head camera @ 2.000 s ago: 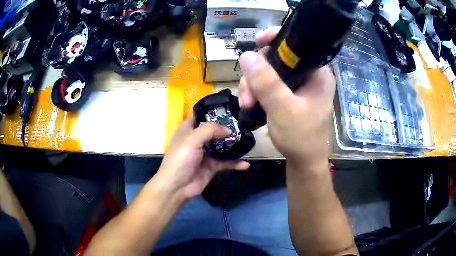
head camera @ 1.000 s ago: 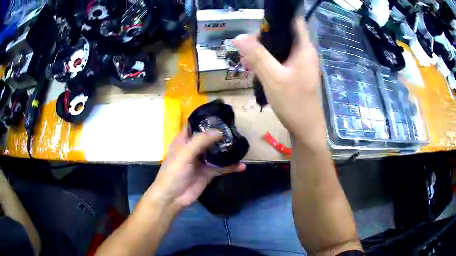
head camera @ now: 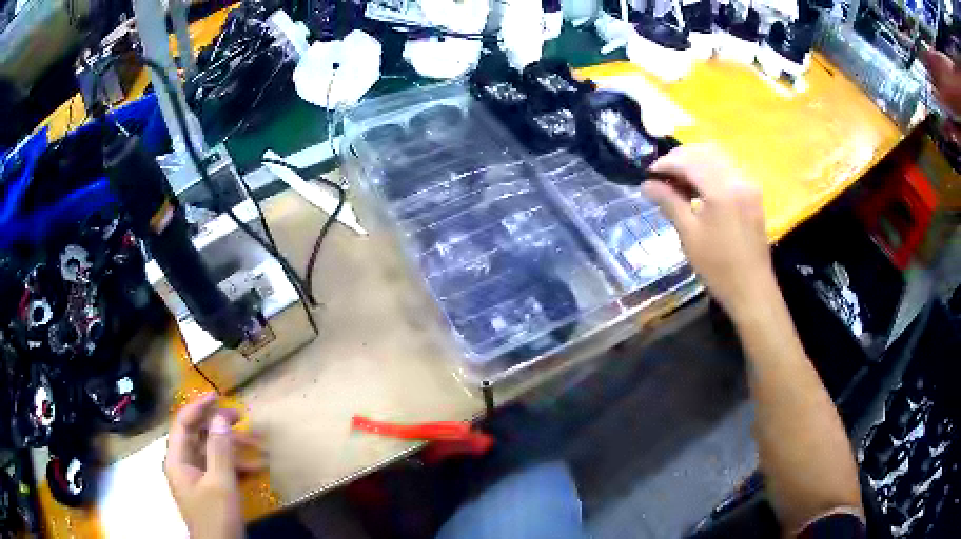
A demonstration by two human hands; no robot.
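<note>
My right hand (head camera: 711, 216) grips the edge of a black camera housing (head camera: 622, 135) with silvery parts inside, at the far right of the clear blister tray (head camera: 485, 353). Whether the housing rests on anything is unclear. My left hand (head camera: 214, 463) is over the bench edge at lower left, blurred, fingers curled but apart, with nothing visible in it. The black electric screwdriver (head camera: 169, 237) stands free of my hands, its tip at the screw feeder (head camera: 248, 363).
More black units (head camera: 548, 105) sit beside the tray's far end. A red-handled tool (head camera: 422, 430) lies at the bench edge. Part-built housings (head camera: 69, 305) pile up at left. White round parts (head camera: 337, 68) are at the back. A person's hand (head camera: 943, 79) shows at upper right.
The view has swung right. My right hand has let go of the screwdriver and now holds the housing at the tray's far side. My left hand has released the housing.
</note>
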